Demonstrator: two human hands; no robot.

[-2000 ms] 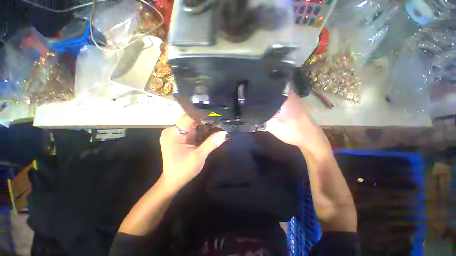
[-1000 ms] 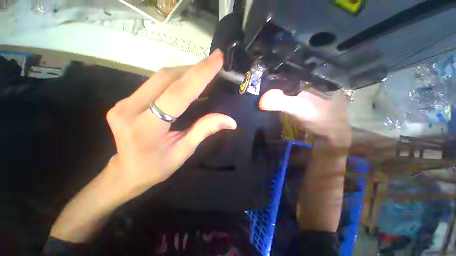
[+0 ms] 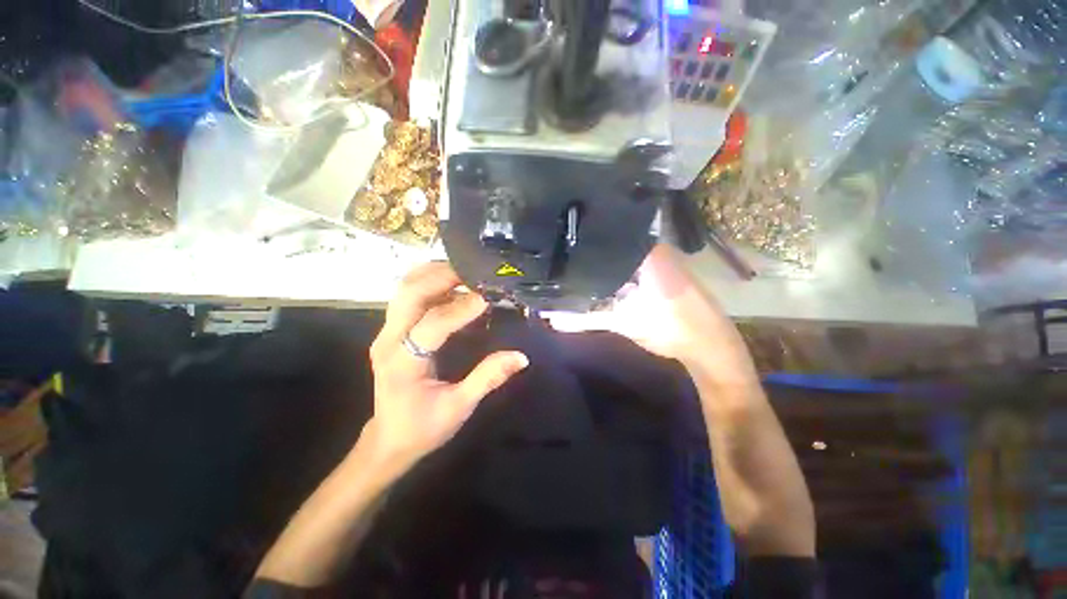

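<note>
The button-sewing machine (image 3: 550,222) stands in the upper middle, with a black front cover and a yellow warning triangle. A black garment (image 3: 562,433) lies over my lap and up to the clamp area under the machine head. My left hand (image 3: 433,363), with a ring, lies on the cloth left of the clamp area, thumb apart from the fingers. My right hand (image 3: 649,310) is right of the clamp area, its thumb pointing left at the cloth edge and its other fingers partly hidden behind the head. No button shows clearly at the clamp.
A button tray (image 3: 322,158) with gold buttons (image 3: 404,176) is left of the machine. Bags of buttons (image 3: 761,211) and the control panel (image 3: 716,70) are at the right. A dark tool (image 3: 725,248) lies near the table edge. Blue crates (image 3: 696,527) stand below right.
The view was close and tilted a second ago and is now level and farther back. My right thumb now reaches farther left than two seconds ago. The gold button seen at the clamp is no longer visible.
</note>
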